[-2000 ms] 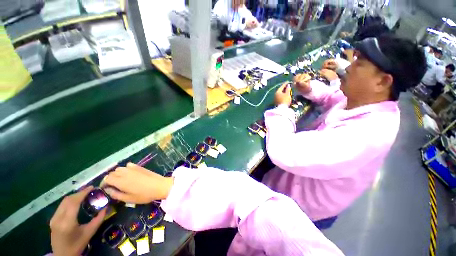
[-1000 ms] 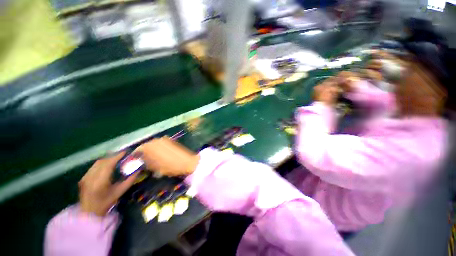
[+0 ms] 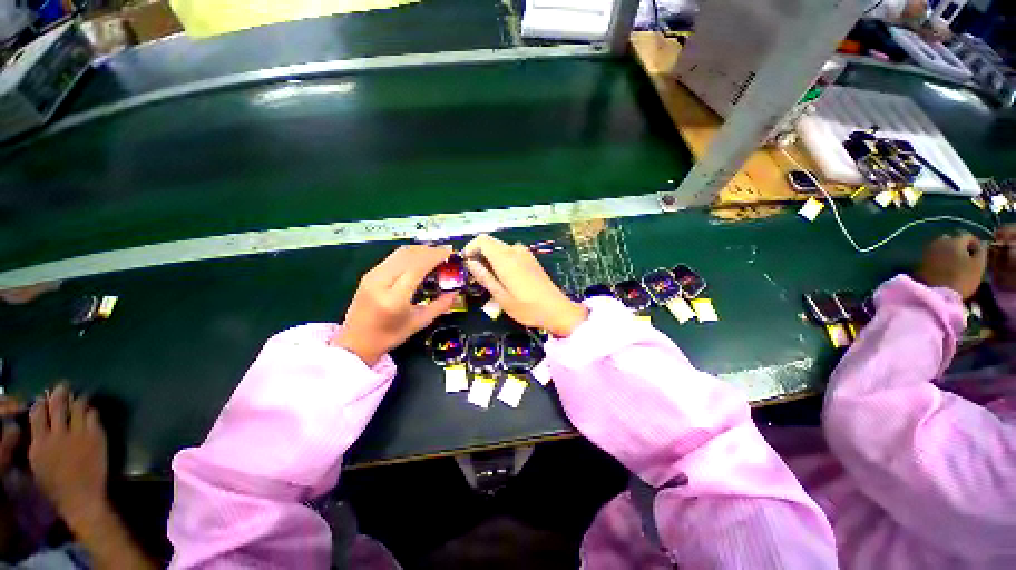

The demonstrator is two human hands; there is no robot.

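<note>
My left hand (image 3: 392,298) holds a smartwatch unit (image 3: 451,276) with a lit, reddish-white screen, above the bench near the metal rail. My right hand (image 3: 515,283) touches the unit's right side with its fingers. Just below, a row of units with small coloured logos lit on black screens lies on the dark bench, among them one unit (image 3: 484,353); pale squares hang toward me. Another row, including a unit (image 3: 661,286), lies right of my right hand, partly hidden by my wrist and sleeve.
A pale metal rail (image 3: 334,236) divides the bench from the green conveyor belt (image 3: 368,145). A metal post (image 3: 769,95) stands at right. A white tray (image 3: 880,139) holds piled units; a white cable (image 3: 863,239) loops below it. Neighbours' hands show at left (image 3: 69,451) and right (image 3: 953,265).
The view has swung left and down, so my hands and the rows now sit mid-frame. The unit remains between my hands; its screen now shows reddish-white. A neighbour's hands have appeared at left.
</note>
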